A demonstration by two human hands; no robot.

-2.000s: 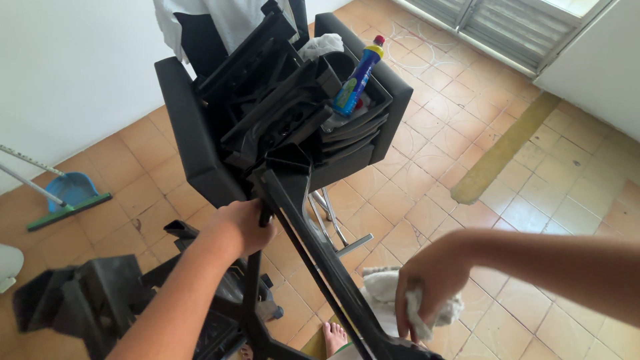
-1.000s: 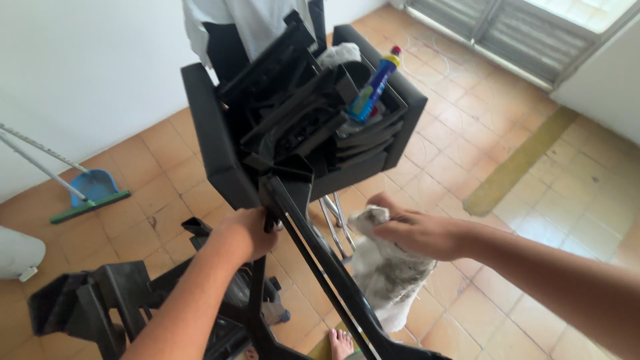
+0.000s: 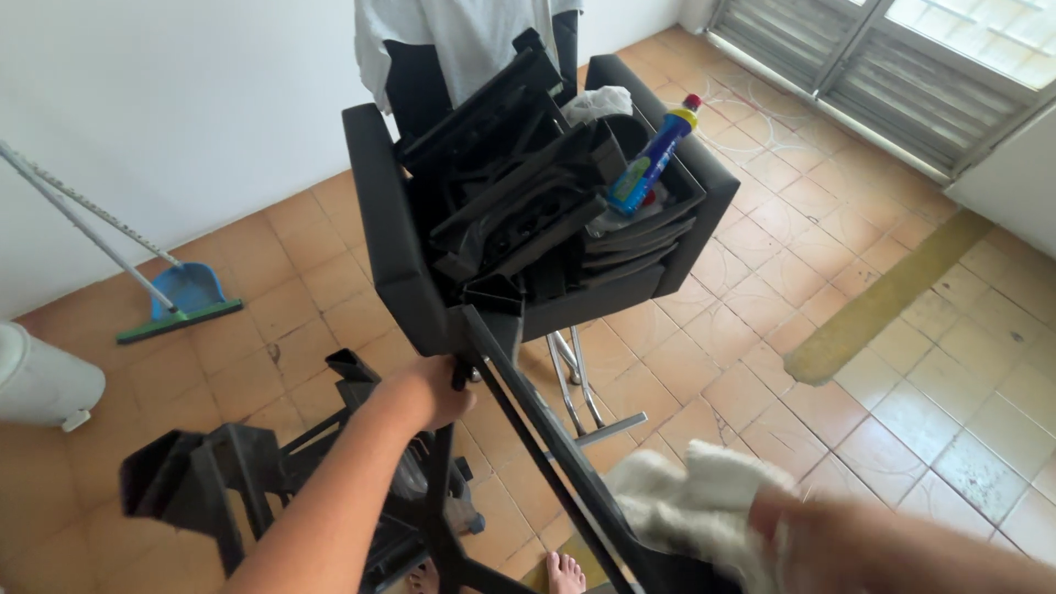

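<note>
My left hand [image 3: 441, 394] grips a black plastic frame part [image 3: 544, 421] with long parallel rails, which slants from the chair's front edge down to the bottom of the view. Blurred by motion, my right hand [image 3: 784, 524] holds a soiled white cloth [image 3: 701, 495] right of the rails. Behind the frame stands a black padded armchair [image 3: 384, 223] heaped with black plastic parts [image 3: 528, 190]. A blue bottle with a red cap [image 3: 652, 161] leans on the pile, beside a crumpled white plastic bag [image 3: 601, 103].
More black plastic parts [image 3: 239, 462] lie on the tiled floor at lower left. A blue dustpan [image 3: 190, 289], a green-edged squeegee [image 3: 181, 322] and a white bin [image 3: 45, 375] are farther left. A white garment [image 3: 470, 49] hangs over the chair back. A louvered metal door [image 3: 891, 82] is at upper right.
My right hand with the cloth first rose beside the rails, where the cloth hung spread, and has since come down toward the lower right. My left hand keeps its hold on the frame.
</note>
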